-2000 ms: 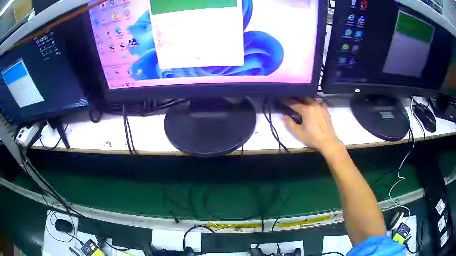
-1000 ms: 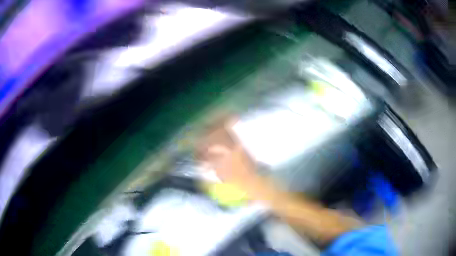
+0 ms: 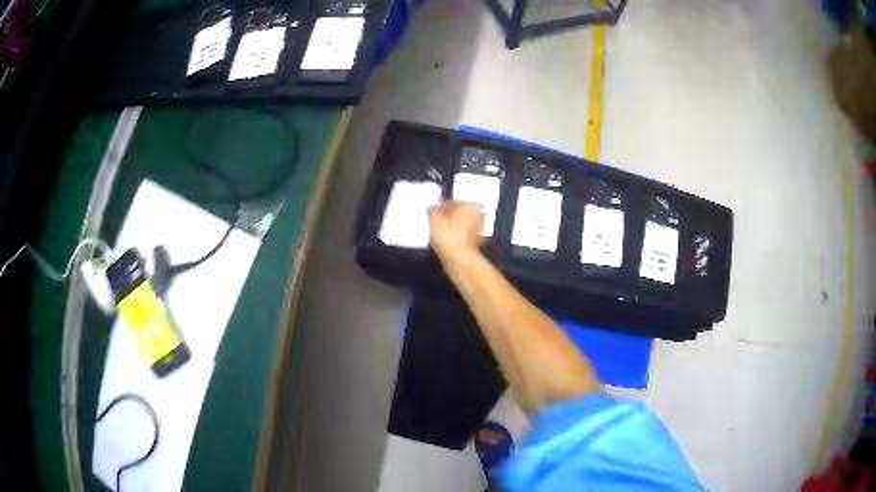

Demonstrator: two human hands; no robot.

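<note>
A long black tray (image 3: pixel 538 279) holds a row of several phones with white labels. My right hand (image 3: pixel 457 227) is bare and reaches over its left part, between the leftmost labelled phone (image 3: pixel 410 213) and the second one (image 3: pixel 475 192). The fingers are bent, and the fingertips are too hidden to tell if they grip a phone. The tray's right-end slot shows a dark item without a white label. My left hand is out of the picture.
At left, a green bench (image 3: pixel 240 346) bears a white sheet, a phone with a yellow-green tag (image 3: pixel 147 322) and cables. Another black tray (image 3: pixel 125 86) with labelled phones sits at the top left. Blue sheets (image 3: pixel 615 354) show under the tray. A foot shows below.
The view has swung right and down from the monitors to the floor-side tray. My right hand has left the mouse on the monitor shelf and is now over the tray.
</note>
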